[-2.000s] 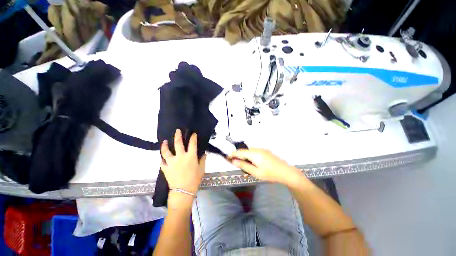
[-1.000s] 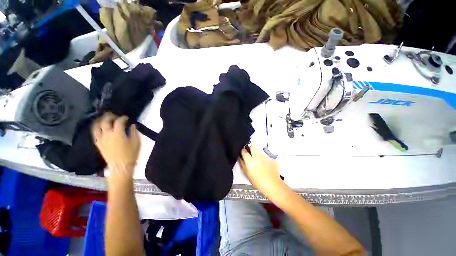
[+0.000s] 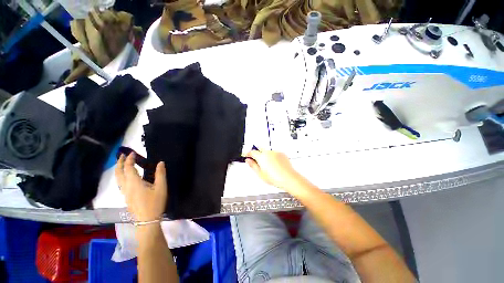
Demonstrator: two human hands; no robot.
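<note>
A black garment panel (image 3: 196,138) lies flat on the white table, left of the needle area (image 3: 298,124). A narrow black strip (image 3: 142,161) shows at the panel's left edge, and a short dark piece shows at its right edge; the panel hides whatever lies between. My left hand (image 3: 141,190) is at the panel's lower left, fingertips at the strip and thumb apart near the panel edge; whether it grips the strip is unclear. My right hand (image 3: 271,167) pinches the dark piece at the panel's right edge.
A tied black bundle (image 3: 83,138) lies left, beside a grey fan box (image 3: 27,135). The white JACK machine head (image 3: 420,77) stands right, with yellow-green snips (image 3: 408,131) under its arm. Tan bundles (image 3: 271,19) lie behind. Blue and red crates (image 3: 66,251) are below.
The panel was narrow and bunched, then spread and shifted; it now lies flatter. My left hand went from the panel to the black bundle, then back to the panel's left edge. The camera view has shifted.
</note>
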